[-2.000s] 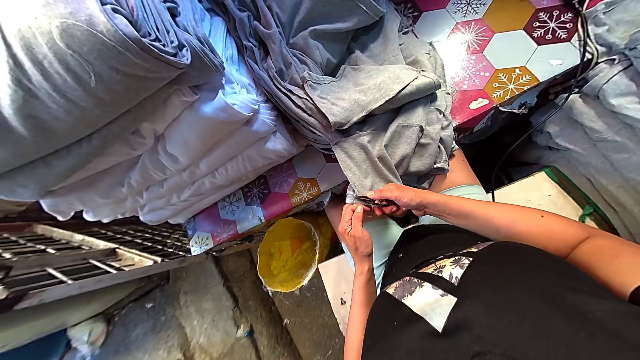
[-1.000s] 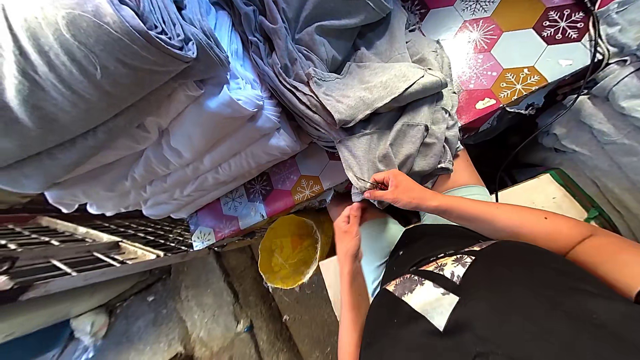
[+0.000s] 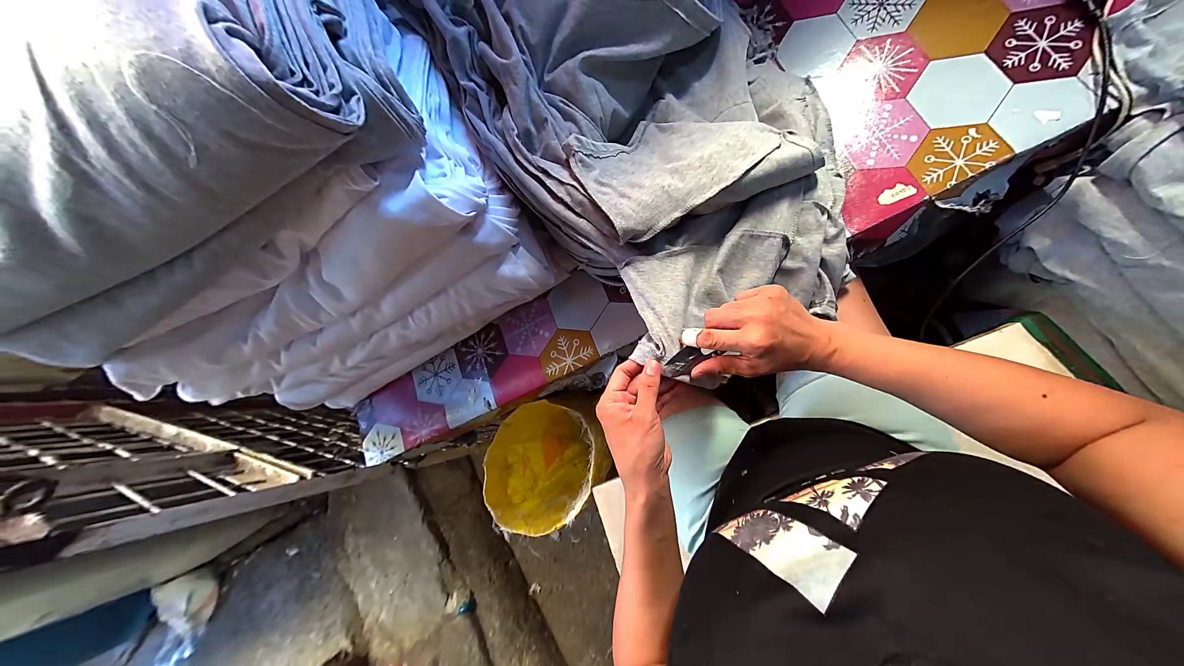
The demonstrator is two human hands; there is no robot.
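A grey knit garment (image 3: 731, 250) lies bunched over the table edge and hangs toward my lap. Between thumb and fingers, my left hand (image 3: 636, 407) pinches the garment's lower edge. My right hand (image 3: 754, 338), just to the right of it, is closed on a small dark tool (image 3: 683, 361), which looks like thread snips, with its tip against the cloth. A white wrap shows on one right fingertip. The fingers hide part of the tool.
Thick stacks of grey cloth (image 3: 166, 185) and white cloth (image 3: 370, 277) fill the left. A snowflake-patterned table cover (image 3: 957, 88) shows behind. A yellow bucket (image 3: 538, 467) stands below the table edge, beside a metal grate (image 3: 185, 453). A black cable (image 3: 1027, 227) hangs at right.
My hands stay at the garment's lower edge. The dark tool, plain two seconds ago and mostly hidden one second ago, shows again between my hands against the cloth.
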